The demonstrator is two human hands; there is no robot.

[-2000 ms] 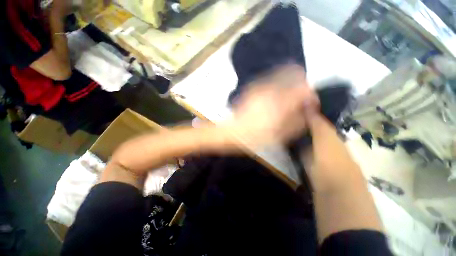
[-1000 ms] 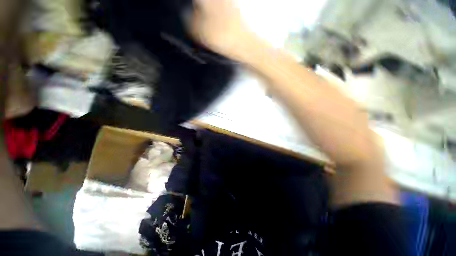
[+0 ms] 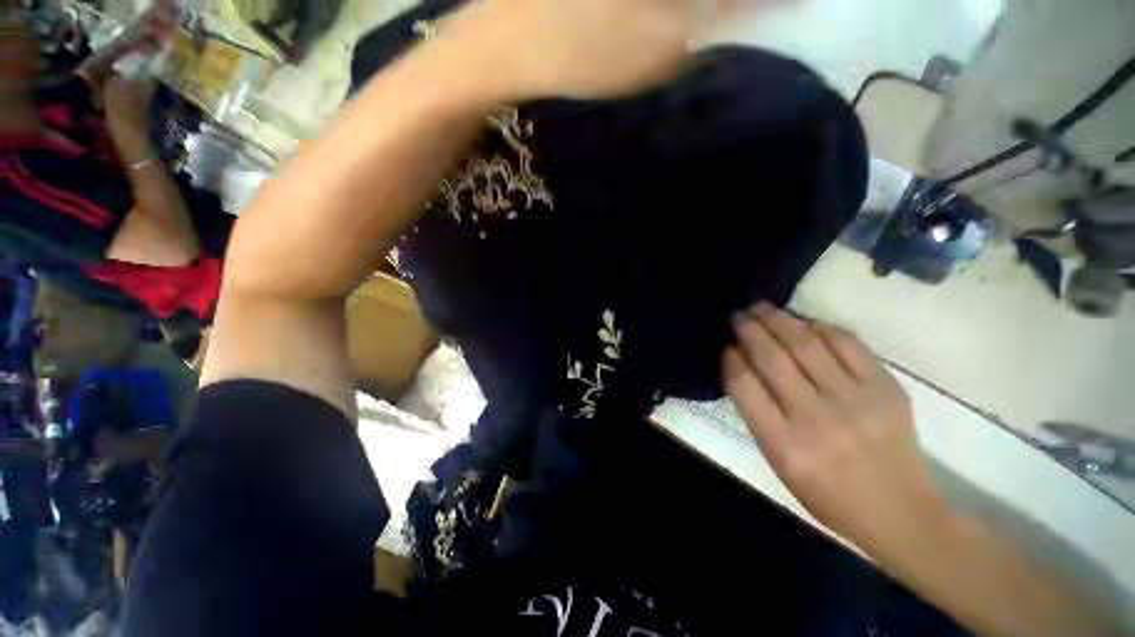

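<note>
A black garment piece (image 3: pixel 697 187) with gold embroidery is spread over the white table and hangs down towards my lap. My left hand (image 3: pixel 597 50) lies over its upper edge, with its fingers blurred near the top of the picture; whether it grips the cloth cannot be told. My right hand (image 3: pixel 822 398) lies at the garment's lower right edge, fingertips on the cloth, palm down over the table edge. The shiny metal presser foot area (image 3: pixel 934 234) of the sewing machine is just right of the cloth.
The cream machine body (image 3: pixel 1058 62) is at the upper right. Thread snips (image 3: pixel 1085 448) lie at the right. An open carton (image 3: pixel 388 334) with white cloth (image 3: pixel 405 454) stands left of my lap, with embroidered black cloth (image 3: pixel 451 510) beside it. A person's arm (image 3: pixel 147 212) is at the upper left.
The view has shifted nearer the machine. The black cloth is now spread out in front of me, my left arm reaches across its top, and my right hand has come down to its lower right edge.
</note>
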